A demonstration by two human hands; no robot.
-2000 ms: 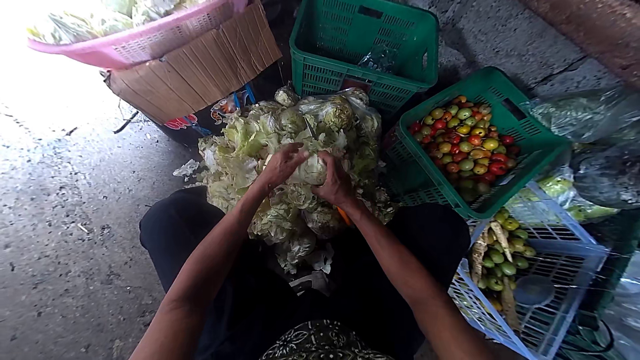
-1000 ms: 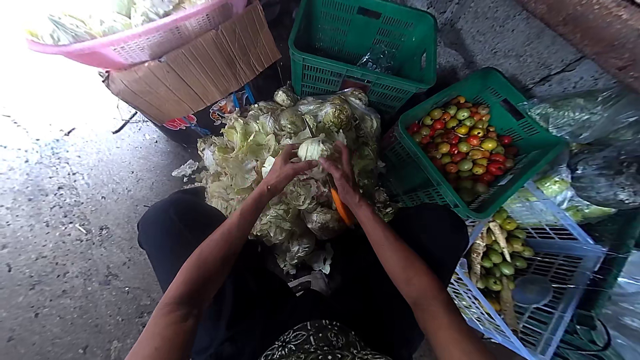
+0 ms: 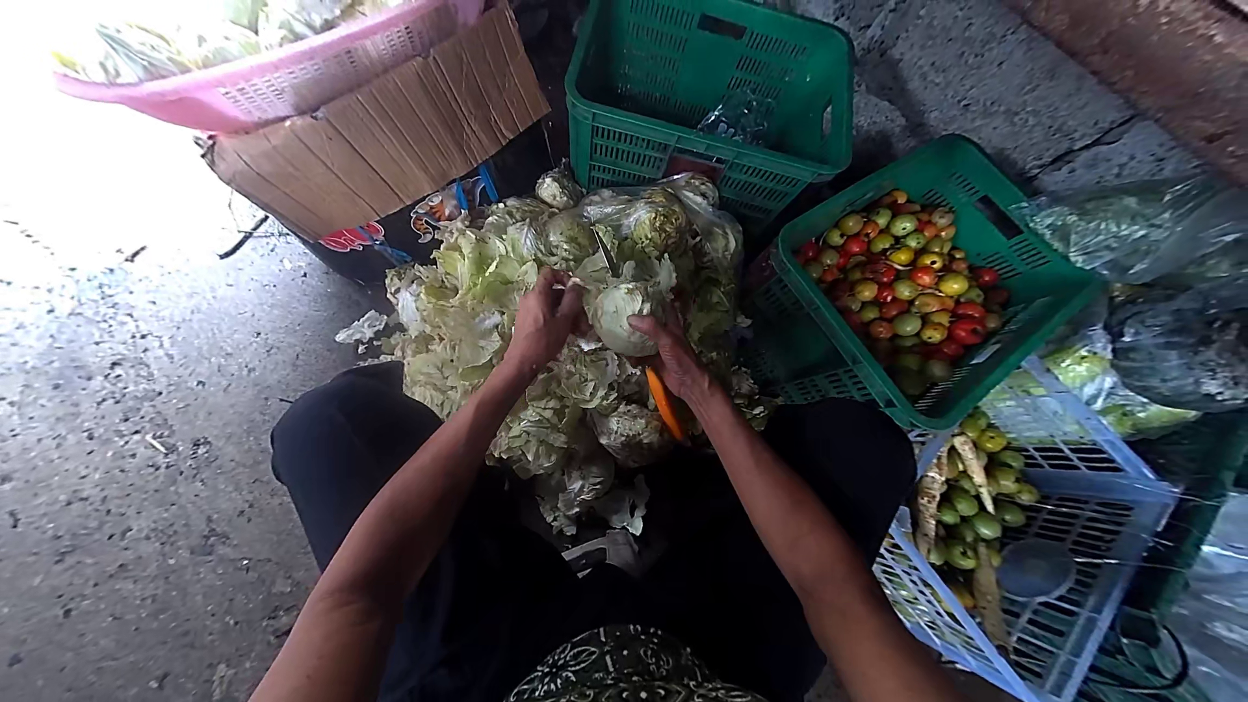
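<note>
A pale green cabbage head [image 3: 624,317] rests in my right hand [image 3: 675,356], whose thumb lies across its front. An orange handle [image 3: 666,405], seemingly a knife's, sticks out below that hand, and a thin dark blade shows above the cabbage. At the cabbage's left side, my left hand [image 3: 551,317] has thumb and forefinger pinched at a leaf edge, partly hidden by the fingers. Both hands are over a heap of loose outer leaves [image 3: 468,322]. Behind and right of them, more cabbage heads [image 3: 658,224] sit in clear plastic.
A green crate [image 3: 707,58] stands behind the heap. Tomatoes [image 3: 902,283] fill another green crate [image 3: 1033,244] at right, above a pale blue crate [image 3: 1121,487] with green produce and roots. A pink basket [image 3: 283,83] of vegetables sits beside cardboard [image 3: 390,136] at upper left.
The left hand has come away from under the cabbage to its left side, fingers now pinched. The cabbage has moved a little lower within the right hand, and more of the orange handle shows than at first.
</note>
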